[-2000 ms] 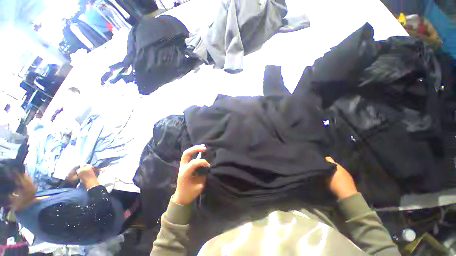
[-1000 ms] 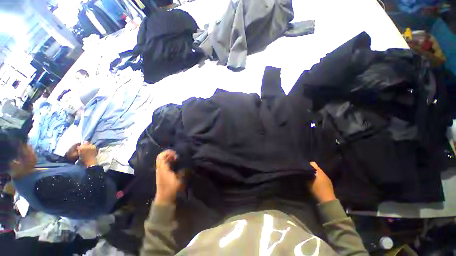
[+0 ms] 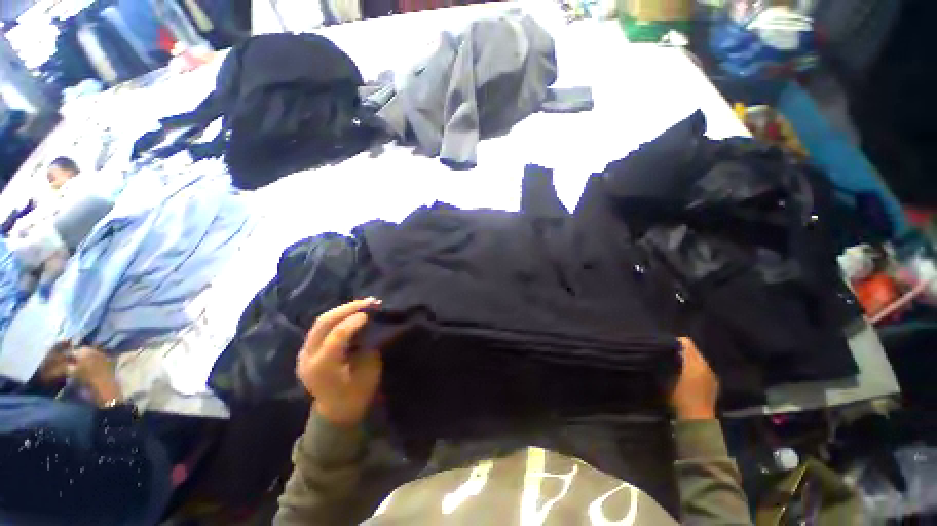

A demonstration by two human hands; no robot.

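Note:
A black garment (image 3: 503, 277) lies across the near edge of the table, its matt shell side up, with a narrow black strip sticking out at the back. My left hand (image 3: 341, 360) grips the left end of its long folded edge. My right hand (image 3: 696, 380) holds the right end. The edge is stretched nearly straight between them. Shiny black lining (image 3: 298, 288) shows to the left of my left hand. The fingers of my right hand are partly hidden by the cloth, and no tool can be made out.
A dark garment pile (image 3: 771, 277) lies at the right of the white table (image 3: 637, 92). A rounded black heap (image 3: 293, 103) and a grey garment (image 3: 473, 82) lie beyond. At left, a neighbouring person's hand (image 3: 95, 372) is at light blue cloth (image 3: 154, 262).
The folded edge is now pulled straighter between my hands, with several layers showing along it. My left hand has shifted its grip on it. The view has turned, showing more of the table's far side.

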